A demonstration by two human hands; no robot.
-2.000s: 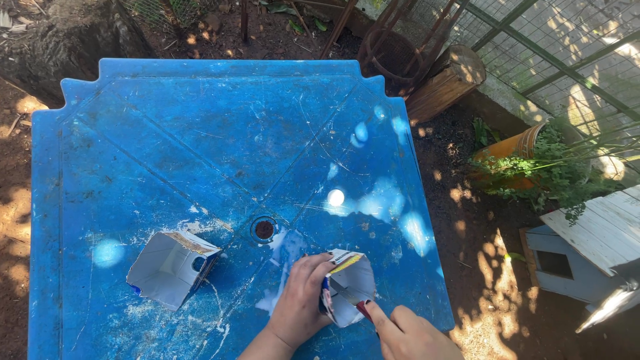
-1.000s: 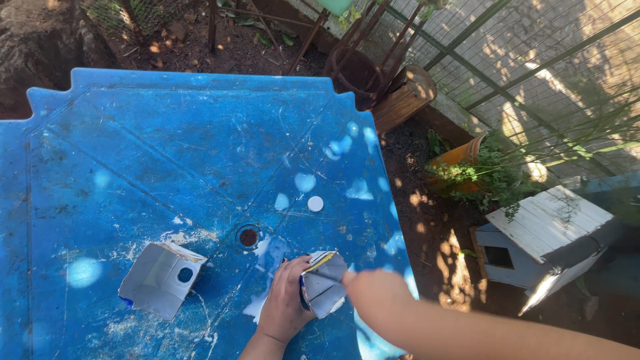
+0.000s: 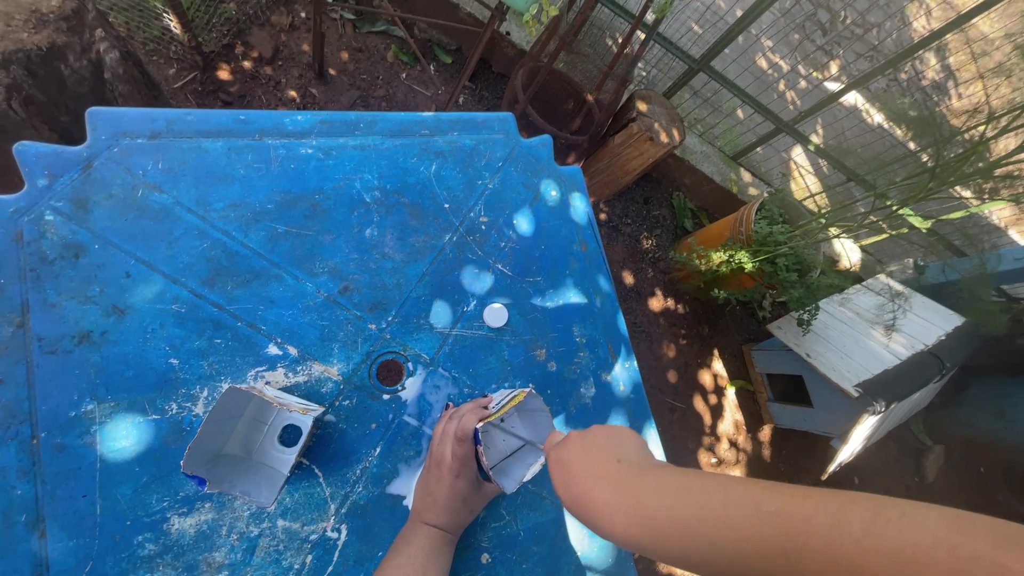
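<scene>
My left hand (image 3: 454,472) holds a cut carton piece (image 3: 520,440) from its left side, with the open end facing up and a pale inner surface showing. My right hand (image 3: 588,464) is closed at the carton's right rim, around a thin tool whose shaft reaches into the carton; its handle is hidden by the fist. To the left, a second cut carton piece (image 3: 240,448) lies on the blue plastic table (image 3: 264,208), with a round hole in its end. A white round cap (image 3: 495,315) rests on the table above my hands. White liquid is spilled beside my left hand.
The table has a round center hole (image 3: 391,372) and a notched far edge. Past its right side are a cut log (image 3: 636,140), an orange pot (image 3: 720,240) with a plant, a small wooden house (image 3: 864,344) and a wire mesh fence (image 3: 768,120).
My right hand and forearm have swung around to the carton's right side, and the thin tool's reddish handle, seen earlier, is now covered. The view has shifted.
</scene>
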